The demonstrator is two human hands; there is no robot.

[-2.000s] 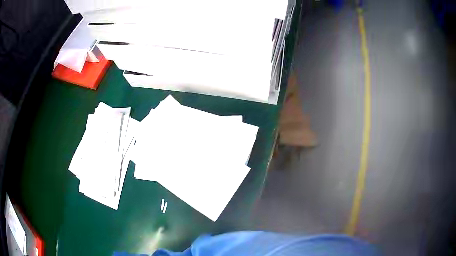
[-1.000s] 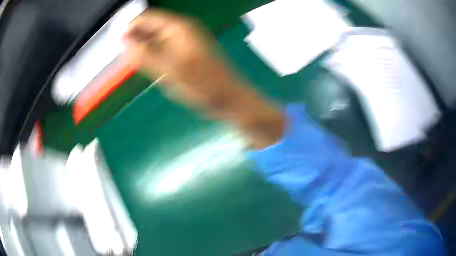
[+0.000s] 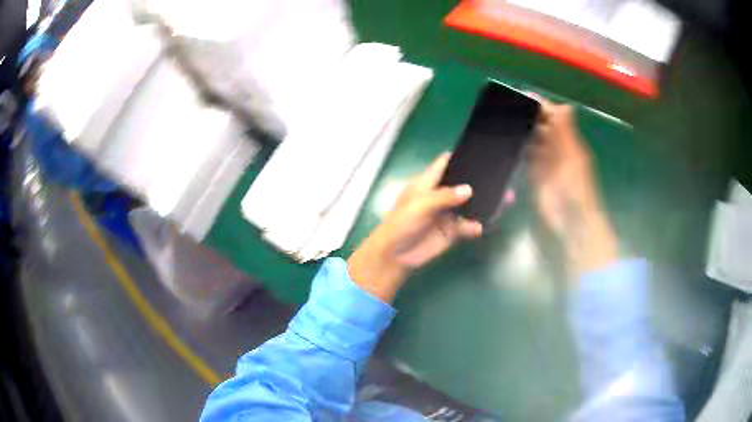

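A dark smartphone (image 3: 495, 148) with a black screen is held over the green mat, tilted. My left hand (image 3: 420, 214) is shut on its lower left part, with the thumb on the near edge. My right hand (image 3: 565, 165) is blurred at the phone's upper right edge. Its fingertips seem to meet the edge, but I cannot tell whether they grip it.
The green mat (image 3: 445, 321) lies under both hands. White card pieces (image 3: 330, 157) are stacked left of the phone, with white boxes (image 3: 165, 124) beyond. A red pad (image 3: 552, 45) with a pale item is at the back right. White papers (image 3: 732, 239) lie at the right edge. A yellow-lined aisle runs at left.
The view has swung to the left side of the bench. Two seconds ago no hand showed; one second ago one hand reached near the red pad. Now both hands are at the phone.
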